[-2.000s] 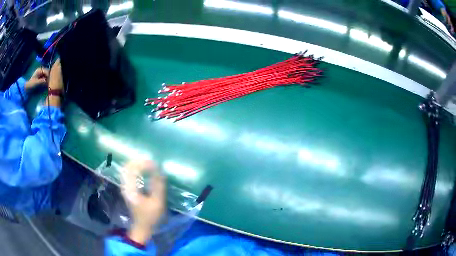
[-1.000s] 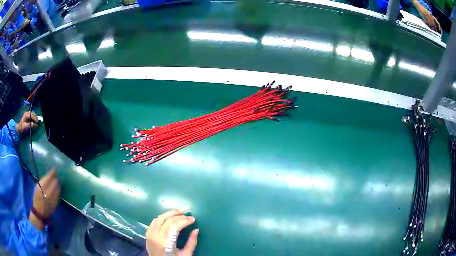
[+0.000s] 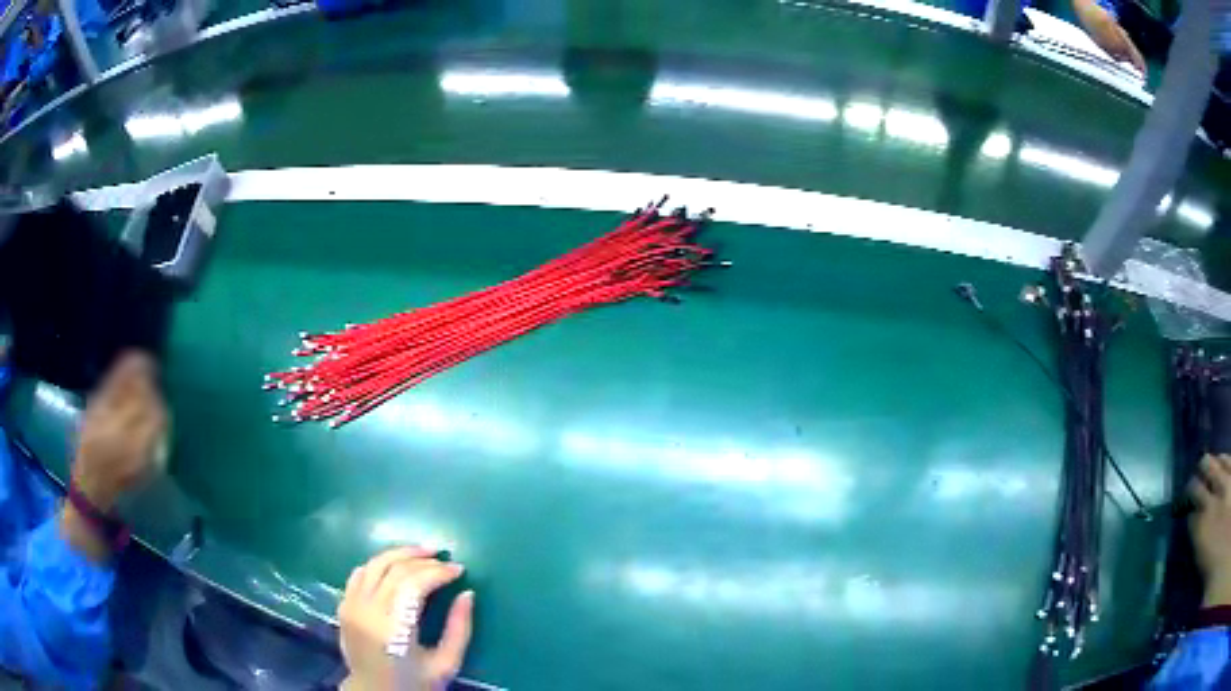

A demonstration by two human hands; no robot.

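My left hand (image 3: 394, 618) is at the bottom left of centre, fingers curled, thumb apart, with whitish covering on a finger. It looks empty. My right hand (image 3: 1211, 527), apparently, is cut off by the right edge, over a second bundle of black wire leads (image 3: 1196, 405); its fingertips and any grip are unclear. A fanned bundle of red wire leads (image 3: 486, 317) lies left of centre, silvery ends to the left, dark ends to the right. A bundle of black wire leads (image 3: 1080, 432) lies upright in view at the right, crossed by a loose black lead (image 3: 1042, 367).
At the left, another worker's blurred hand (image 3: 122, 429) is at a black housing (image 3: 81, 290). A grey bin (image 3: 204, 227) of black parts stands behind. A white strip (image 3: 540, 186) runs across the bench. A clear bag (image 3: 1168, 286) and grey post (image 3: 1152, 155) are at the right.
The view has shifted right. My left hand came down to the front edge and stays there. The right-edge hand and loose black lead now show. The black housing has moved left with the other worker's hand.
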